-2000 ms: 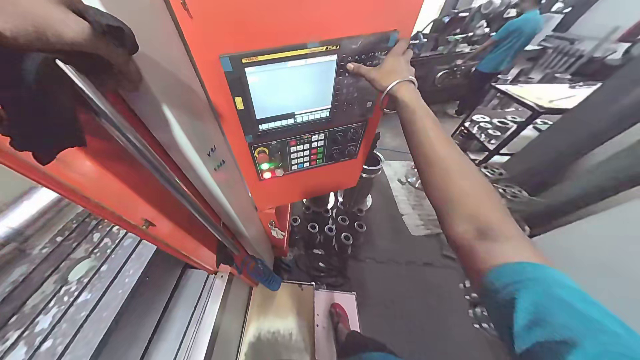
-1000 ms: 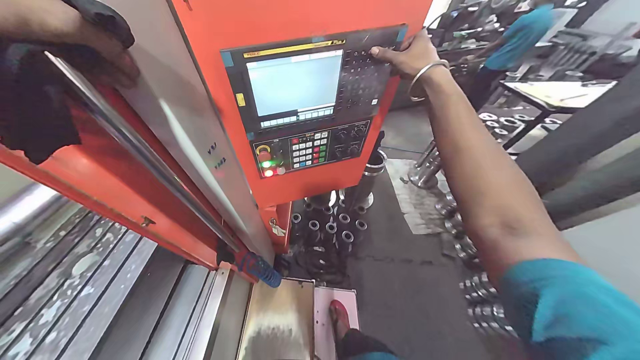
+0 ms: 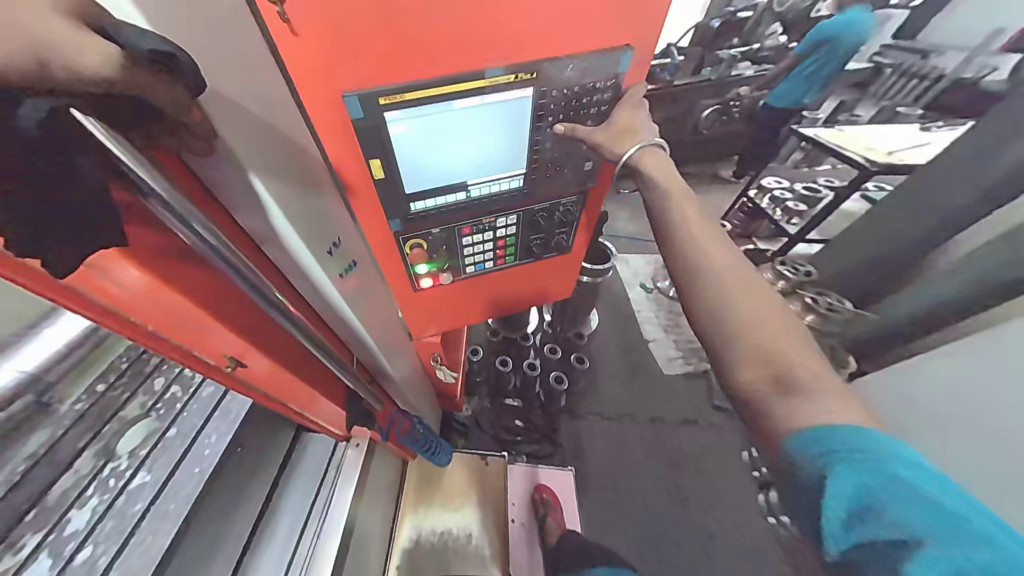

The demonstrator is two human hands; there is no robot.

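Observation:
My right hand [image 3: 620, 128], with a metal bangle at its wrist, is on the keypad [image 3: 572, 120] of a CNC control panel. Its thumb touches the keys near the screen [image 3: 458, 138], and its fingers curl over the panel's right edge. Below the screen lie push buttons [image 3: 488, 244], dials and a red emergency stop button [image 3: 417, 254], with green and red lamps lit. My left hand [image 3: 120, 76] is at the upper left, gripping a black cloth [image 3: 56, 176] against the upper end of the machine's metal door rail [image 3: 240, 264].
A slotted machine table [image 3: 104, 464] lies at lower left behind the orange door. A blue coiled hose [image 3: 416, 436] hangs near the door's foot. Metal cylinders [image 3: 531, 368] stand on the floor below the panel. A person [image 3: 824, 60] stands by machinery beyond a table [image 3: 888, 144] at upper right.
My right hand has shifted over the keypad: its thumb was near the upper keys a second ago and is now lower, nearer the screen. My left hand still holds the cloth.

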